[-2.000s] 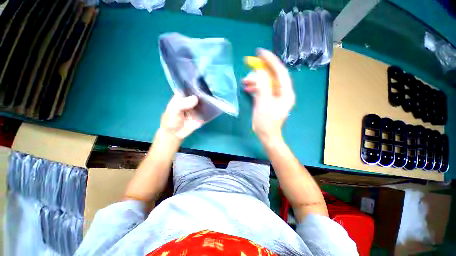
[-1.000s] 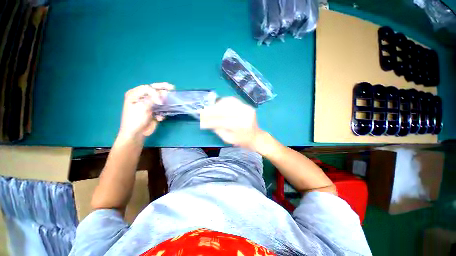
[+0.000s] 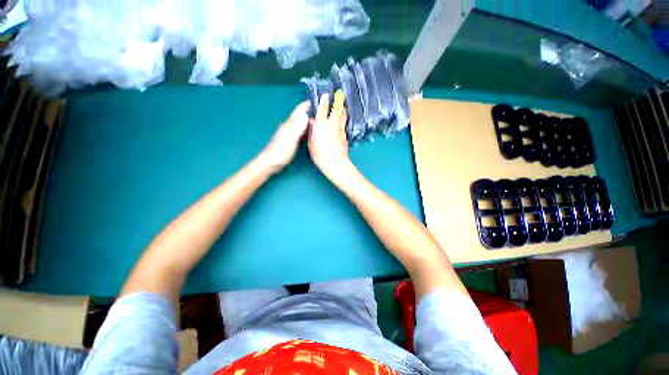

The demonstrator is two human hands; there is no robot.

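A row of grey bagged parts (image 3: 373,95) lies side by side on the green mat, left of the metal post. My right hand (image 3: 328,139), with a yellow band on one finger, lies over a bagged part (image 3: 317,85) at the row's left end, which shows above its fingertips. My left hand (image 3: 287,139) is close beside it, fingers straight and together, fingertips at the same bagged part. The hands hide most of that part, and whether my left hand grips it is hidden.
White empty bags (image 3: 147,40) are heaped at the far left. Unbagged black parts (image 3: 543,211) stand in two rows on a cardboard sheet (image 3: 447,176) at right. Cardboard dividers (image 3: 33,176) stand at left. A metal post (image 3: 436,44) rises behind. A red stool (image 3: 506,333) is below the bench.
Both hands have moved forward to the row's left end. The bagged part that lay alone on the mat is gone from there. The view has shifted and shows more of the bench's far side.
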